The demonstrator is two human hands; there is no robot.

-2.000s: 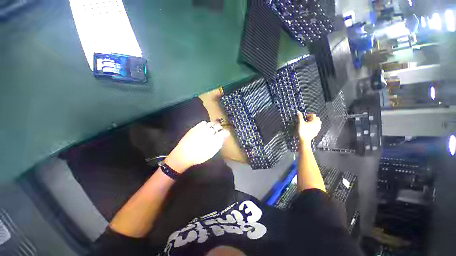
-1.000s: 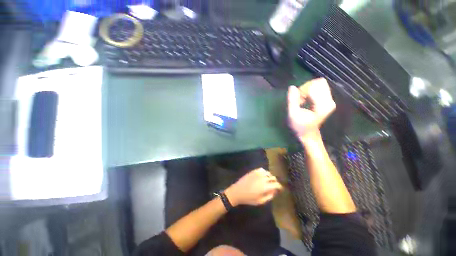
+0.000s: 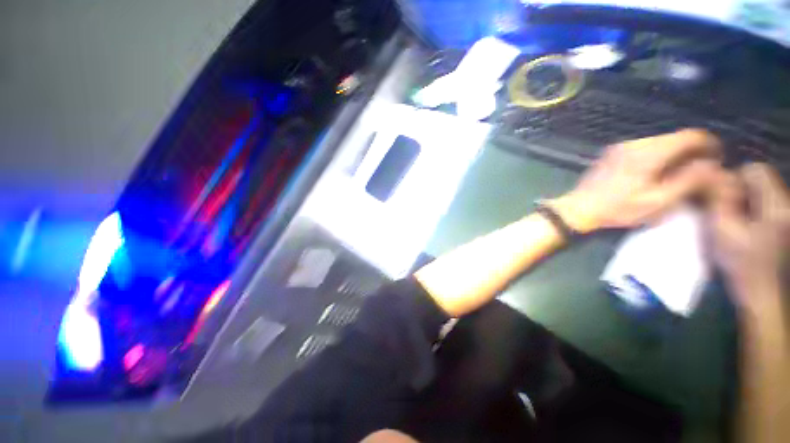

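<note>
My left hand [image 3: 645, 177] is over the green mat at the right, fingers bent, just in front of the keyboard. My right hand [image 3: 752, 221] is close beside it, and the fingers of both overlap. Both hands are blurred, so whether they pinch anything cannot be told. A white label sheet or paper slip [image 3: 671, 258] shows directly below the hands; its upper end is hidden by them. A small dark device with a blue glow [image 3: 632, 290] is at the near left end of the slip.
The machine's dark window [image 3: 216, 199] glows blue and red at the left. A clipboard with white papers [image 3: 446, 195] bears a dark smartphone [image 3: 393, 168]. White crumpled material [image 3: 476, 78] is above it. A yellow tape ring [image 3: 546, 81] lies on the computer keyboard [image 3: 554, 143].
The view has swung left to the machine, and the board stacks are out of view. My hands, apart before, are now together above the white slip, which is now partly covered.
</note>
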